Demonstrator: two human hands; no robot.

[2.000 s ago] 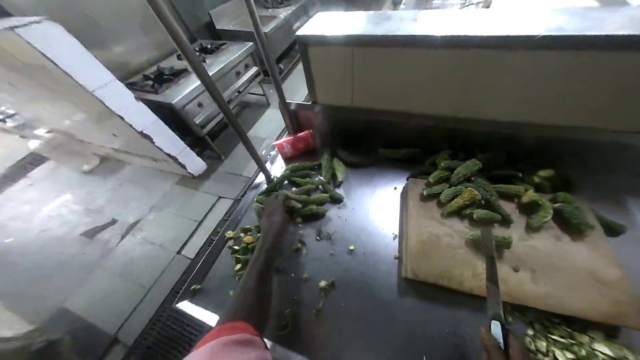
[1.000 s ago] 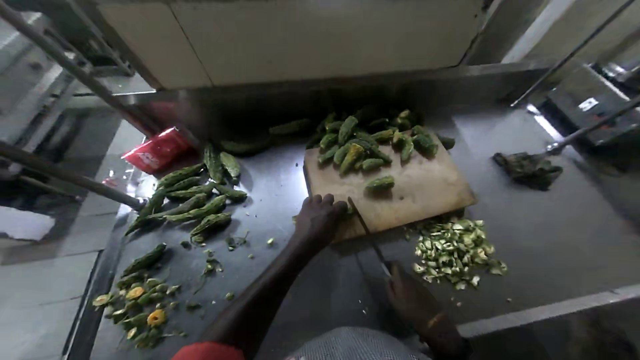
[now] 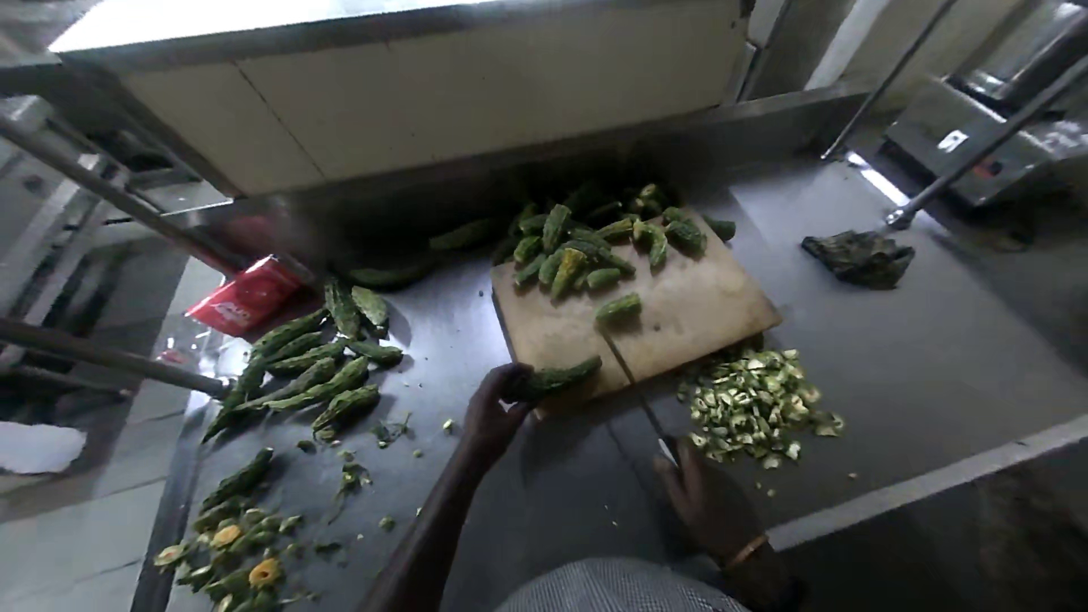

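My left hand [image 3: 500,406] holds a dark green bitter gourd [image 3: 563,378] by one end over the front left edge of a wooden cutting board [image 3: 705,297]. In my right hand [image 3: 697,484] is a kitchen knife [image 3: 633,382], its blade pointing up and left across the board's front edge. A short gourd piece [image 3: 619,309] lies near the blade's tip. Several more gourds [image 3: 569,255] are heaped on the board's back part. Chopped gourd pieces [image 3: 752,404] form a pile right of the knife, at the board's front right side.
Whole gourds [image 3: 319,374] lie at the left beside a red packet [image 3: 246,297]. Trimmed ends [image 3: 246,544] are heaped at the front left. A dark crumpled cloth or bag [image 3: 860,257] lies at the right, near metal poles [image 3: 977,153] and a metal appliance [image 3: 977,140].
Two seconds ago my left hand was at the gourds on the left; now it holds one at the board. The knife has stayed in my right hand. The view has swung right.
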